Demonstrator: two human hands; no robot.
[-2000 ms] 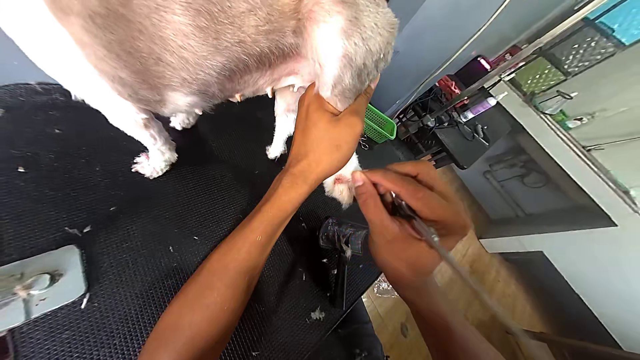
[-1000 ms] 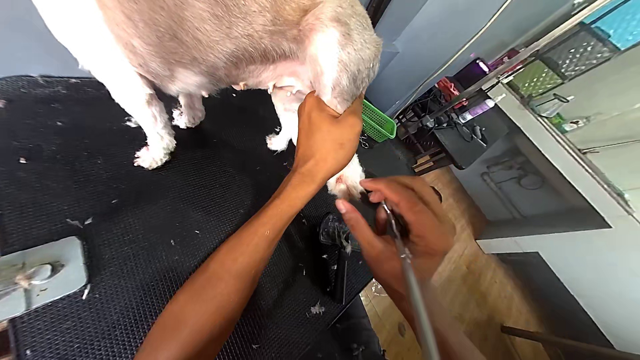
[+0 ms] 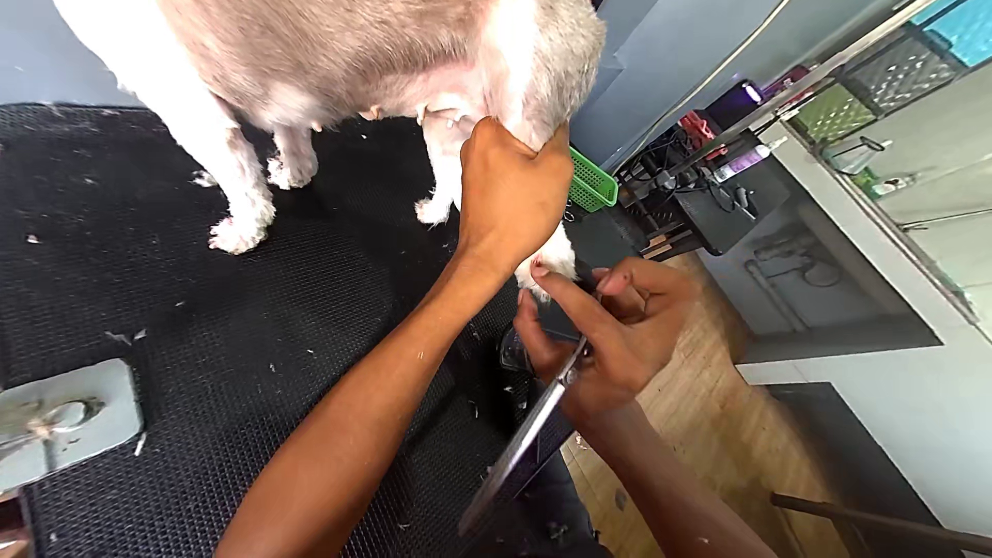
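Observation:
A dog with short grey-brown and white fur (image 3: pixel 333 54) stands on a black textured grooming table mat (image 3: pixel 194 310). My left hand (image 3: pixel 515 186) is closed around its hind leg, above the white paw (image 3: pixel 550 263). Just below that, my right hand (image 3: pixel 620 333) holds metal grooming scissors (image 3: pixel 535 426) in its palm, the blades pointing back down toward me. The thumb and index finger of my right hand are spread at the paw, the index fingertip against its fur. The scissors' handles are mostly hidden by the fingers.
A pale metal plate (image 3: pixel 116 403) lies at the mat's left edge. Beyond the dog's hind leg is a green plastic basket (image 3: pixel 593 182). A black shelf (image 3: pixel 728 205) with cables and a bottle (image 3: pixel 748 160) stands at right, above a wooden floor (image 3: pixel 697 418). Cut hair is scattered on the mat.
The scissors have swung so their blades point down and left instead of down and right. My right thumb and index finger have spread apart at the paw. My left hand keeps its grip on the leg.

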